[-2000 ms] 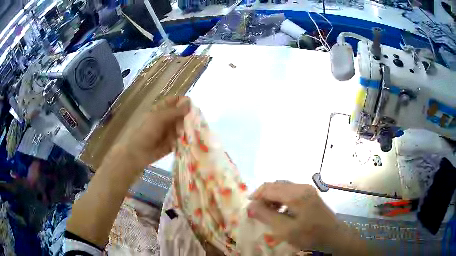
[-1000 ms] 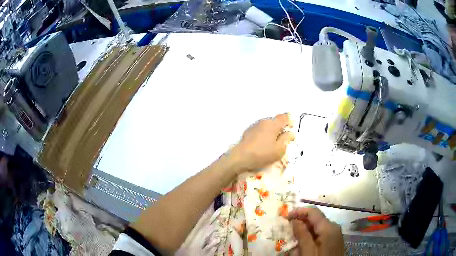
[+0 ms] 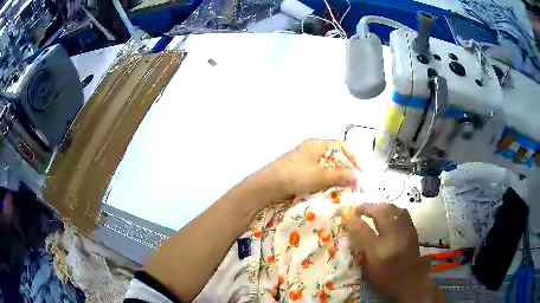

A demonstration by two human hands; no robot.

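Note:
A cream floral garment (image 3: pixel 302 237) with orange-red flowers lies over the table's front edge, with a small dark label (image 3: pixel 244 248) on its paler part. My left hand (image 3: pixel 314 168) holds its upper edge just left of the needle area, and a bit of floral cloth shows over the fingers. My right hand (image 3: pixel 385 237) is at the garment's right edge, fingers bent, thumb and finger near the cloth; it is partly blurred. The sewing machine head (image 3: pixel 414 112) stands to the right of the hands, its presser foot (image 3: pixel 402 163) in bright glare.
Orange-handled snips (image 3: pixel 444 260), a black flat rectangle (image 3: pixel 502 239), a white cloth bundle (image 3: pixel 473 195) and blue-handled scissors (image 3: pixel 521 284) lie at the right. A brown cardboard strip (image 3: pixel 112 130) lies on the left of the table. A grey box-like device (image 3: pixel 50 100) stands at the far left.
Both hands came rightward with the garment from the table's middle to beside the machine. In the last second my right hand rose closer to my left hand, and the dark label came into clear view.

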